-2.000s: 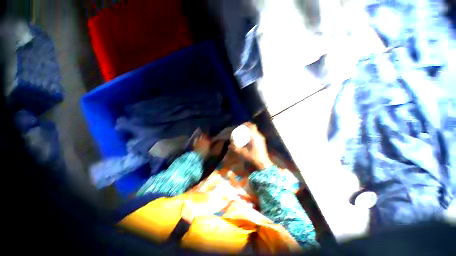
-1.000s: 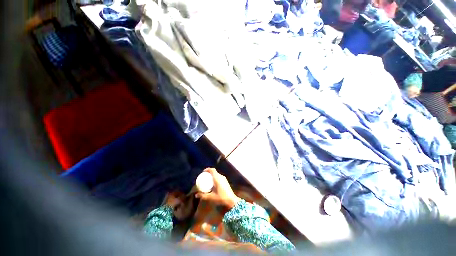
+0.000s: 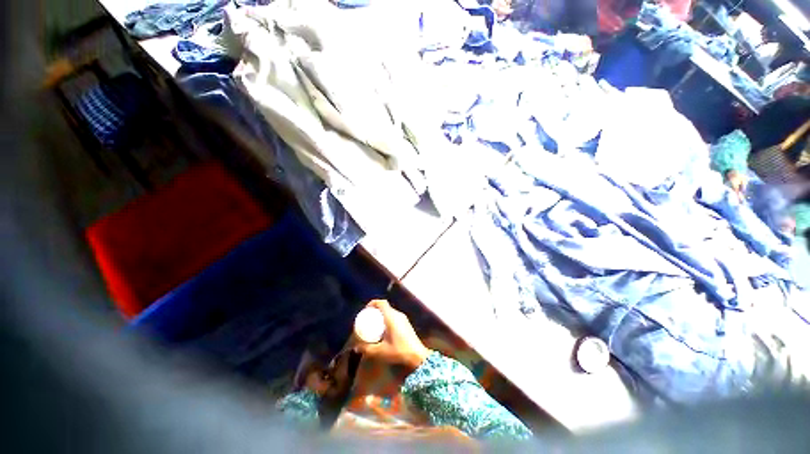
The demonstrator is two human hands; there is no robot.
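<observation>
My right hand (image 3: pixel 400 337) is closed around a small round white tub (image 3: pixel 369 325), its bright top facing up, near the table's front edge. My left hand (image 3: pixel 327 377) is dark and blurred just left of and below the tub; its fingers and whether it holds anything cannot be made out. A pale round lid or container (image 3: pixel 591 355) with a dark rim lies on the white table (image 3: pixel 524 359). Blue garments (image 3: pixel 613 284) are heaped beside it. Off-white garments (image 3: pixel 329 115) lie farther up the table.
A blue crate (image 3: pixel 258 275) with dark garments stands left of the table, beside a red crate (image 3: pixel 178 235). A stool with a checked seat (image 3: pixel 99 113) is at the far left. Another person's sleeved arm (image 3: pixel 731 152) reaches the heap at the right.
Since two seconds ago the view has swung up toward the table. In the last second, the other person's arm has moved onto the blue heap. The tub stays in my right hand.
</observation>
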